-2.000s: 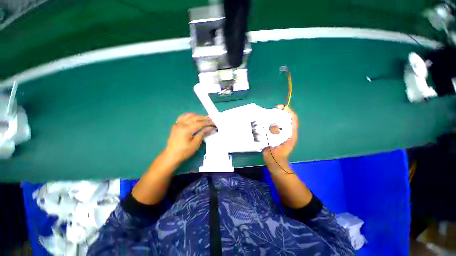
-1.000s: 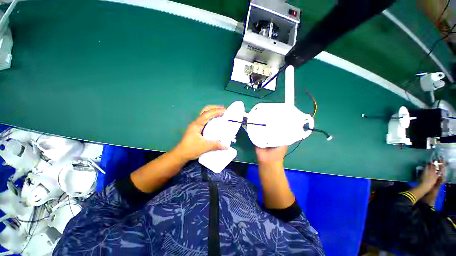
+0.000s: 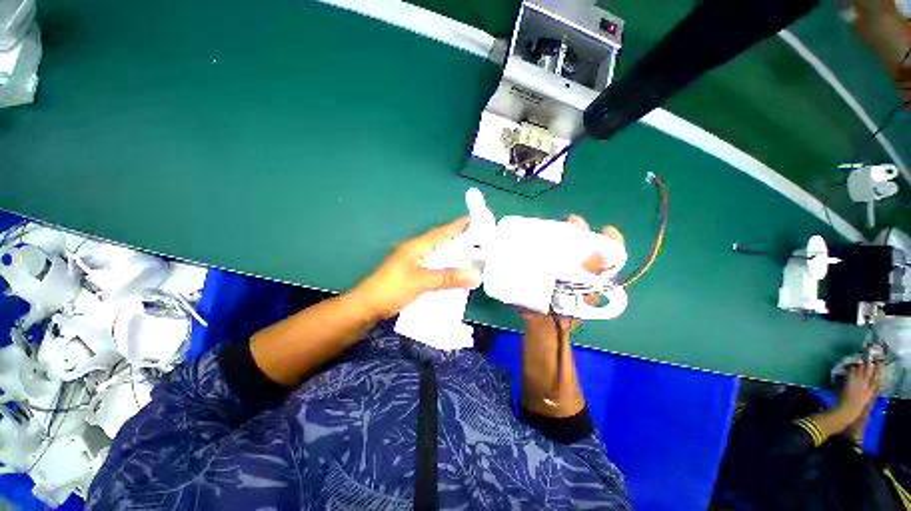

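My left hand (image 3: 415,274) holds the white mounting bracket (image 3: 437,317), its flat foot pointing down at the table's near edge. My right hand (image 3: 591,245) holds the white camera body (image 3: 529,261) from behind and below, with fingers showing over its far side. The body and bracket are against each other; whether they are joined cannot be told. A red and yellow connector wire (image 3: 661,222) curves up from the body's right side. A thin dark lead hangs down over my right wrist.
A grey screw feeder (image 3: 539,95) stands beyond my hands. The black electric screwdriver (image 3: 649,85) hangs over it. A blue tote (image 3: 228,304) at lower left holds white parts. White assemblies (image 3: 805,275) stand at right. Another person's hands (image 3: 857,389) are at lower right.
The camera body has been turned over, so its wired side shows and its antenna no longer points up. My left hand still holds the bracket.
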